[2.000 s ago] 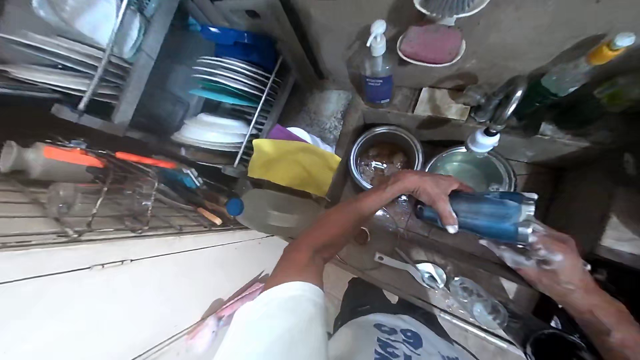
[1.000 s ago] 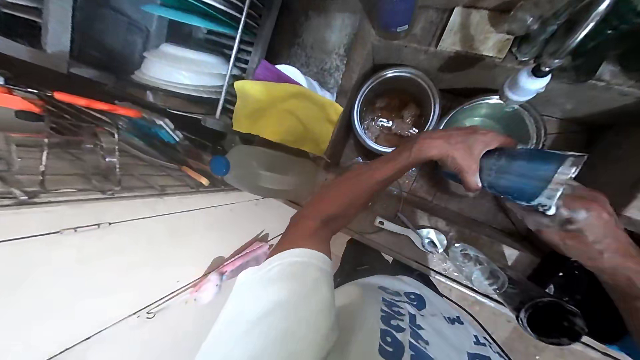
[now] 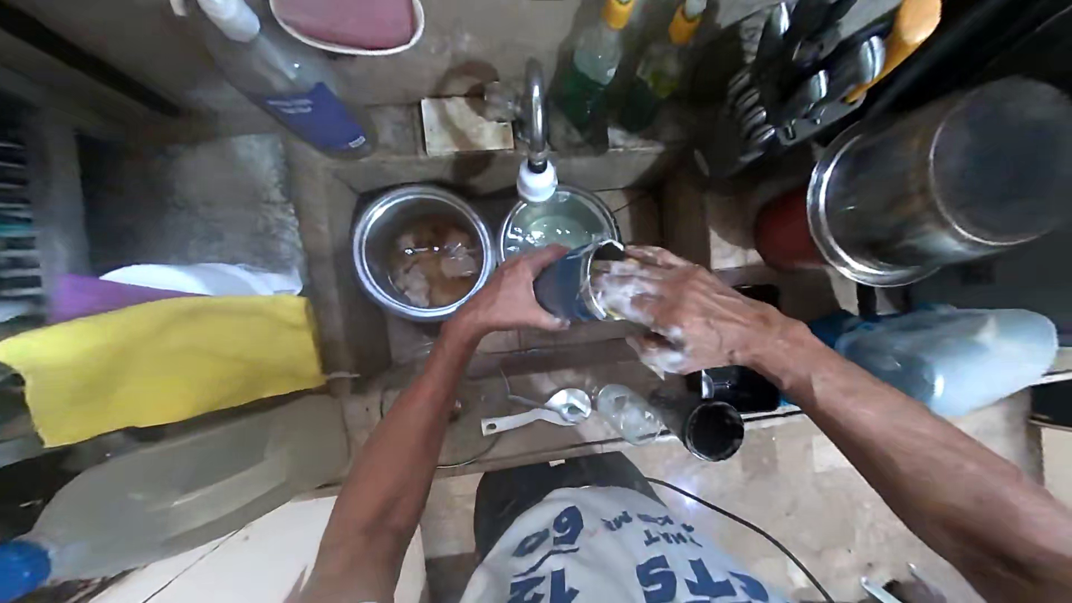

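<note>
My left hand (image 3: 515, 293) grips a blue metal tumbler (image 3: 565, 287) around its side, its open mouth tilted toward my other hand. Suds cover my right hand (image 3: 682, 310), whose fingers are at the tumbler's mouth; whether they hold a sponge is hidden. Just behind the tumbler, under the faucet (image 3: 536, 126) with its white nozzle, a metal bowl of water (image 3: 559, 222) stands in the sink. To its left a steel pot (image 3: 423, 310) contains brownish liquid and pale pieces. A white-handled spoon (image 3: 523, 420), a clear glass (image 3: 628, 412) and a black tumbler (image 3: 712, 429) lie on the front ledge.
At the left are a yellow cloth (image 3: 167, 360) and a large plastic bottle (image 3: 201, 477) with a blue cap. A spray bottle (image 3: 314, 113) and green glass bottles (image 3: 590, 67) stand behind. At the right are a large steel pot (image 3: 946, 184), a cutlery holder (image 3: 787, 126) and a clear plastic container (image 3: 955, 356).
The blue tumbler has turned so its mouth shows, and my right hand has moved from its far end to its mouth. The view has swung to the right.
</note>
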